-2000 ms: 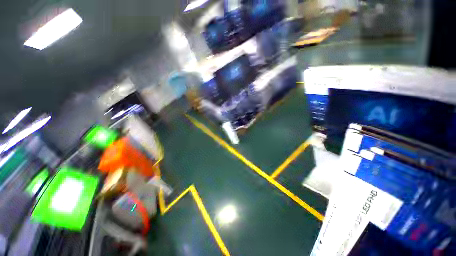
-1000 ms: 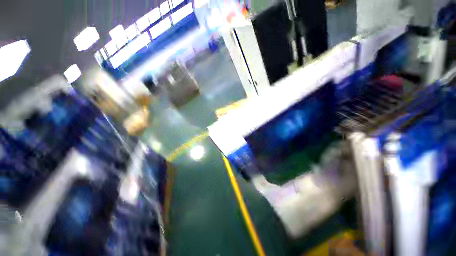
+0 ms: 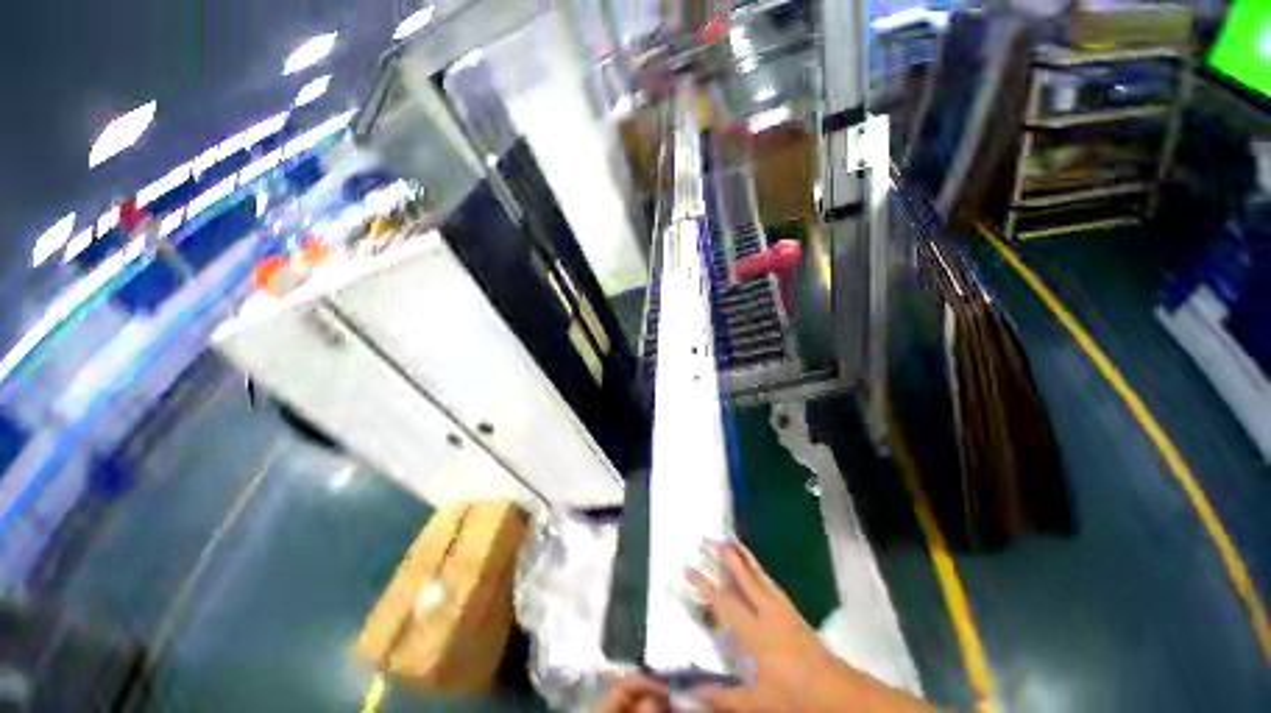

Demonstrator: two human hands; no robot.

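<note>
A TV carton shows as a long narrow white edge [image 3: 686,418] running away from me down the centre, along the roller conveyor [image 3: 756,327]. A second white edge lies in line beyond it. My right hand [image 3: 760,627] lies on the near part of the white edge from the right, fingers spread and pointing forward. My left hand [image 3: 638,694] is at the carton's near end, cut off by the bottom edge of the picture. Its fingers are blurred, so its grip cannot be made out.
A grey metal frame [image 3: 853,251] stands right of the conveyor, with dark panels [image 3: 976,404] leaning beside it. A pink lump [image 3: 769,261] is by the rollers. White cabinets [image 3: 418,369], a brown carton [image 3: 443,596] and white plastic [image 3: 565,599] are on the left. A shelf rack [image 3: 1094,139] stands back right.
The view has swung right, from the aisle and stacked cartons to the conveyor. The carton now runs straight away from me. Both hands have come into view at its near end.
</note>
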